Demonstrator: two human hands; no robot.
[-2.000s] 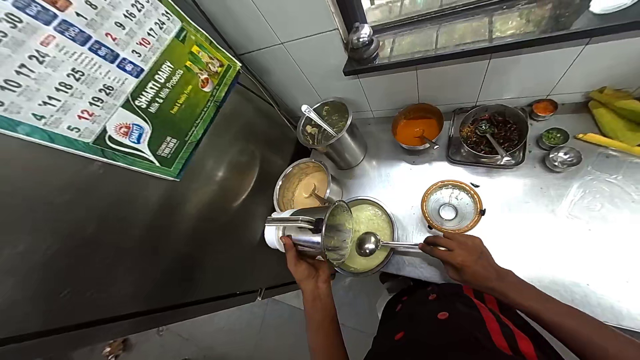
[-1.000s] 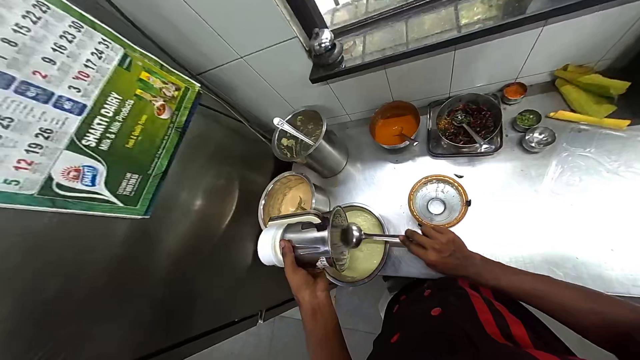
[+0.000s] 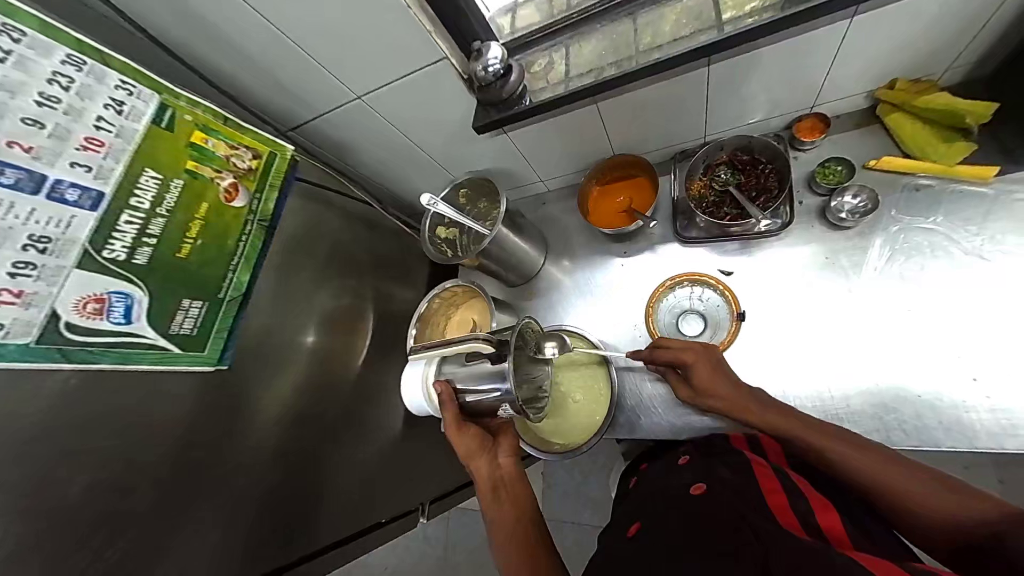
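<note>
My left hand (image 3: 476,432) holds a steel mixer-grinder jar (image 3: 480,384) with a white base, tilted on its side. Its mouth hangs over a steel bowl of pale green batter or sauce (image 3: 576,400). Between the fingers of my right hand (image 3: 692,372) is the thin handle of a steel ladle (image 3: 552,346), whose bowl is at the jar's mouth. Thin pale residue coats the jar's inside wall. Just above my right hand, a round jar lid with an orange-brown rim (image 3: 694,312) lies on the steel counter.
Behind the jar stand a container of beige paste (image 3: 456,312) and a tall steel container with a spoon (image 3: 524,248). Along the wall are an orange sauce bowl (image 3: 618,194), a pan of dried red chillies (image 3: 736,180), small bowls (image 3: 852,205) and a yellow-green cloth or leaf (image 3: 928,120). A calendar (image 3: 176,240) hangs left.
The ladle's bowl has moved from over the green bowl to the jar's mouth. Both hands keep hold of the jar and ladle. The view has shifted somewhat.
</note>
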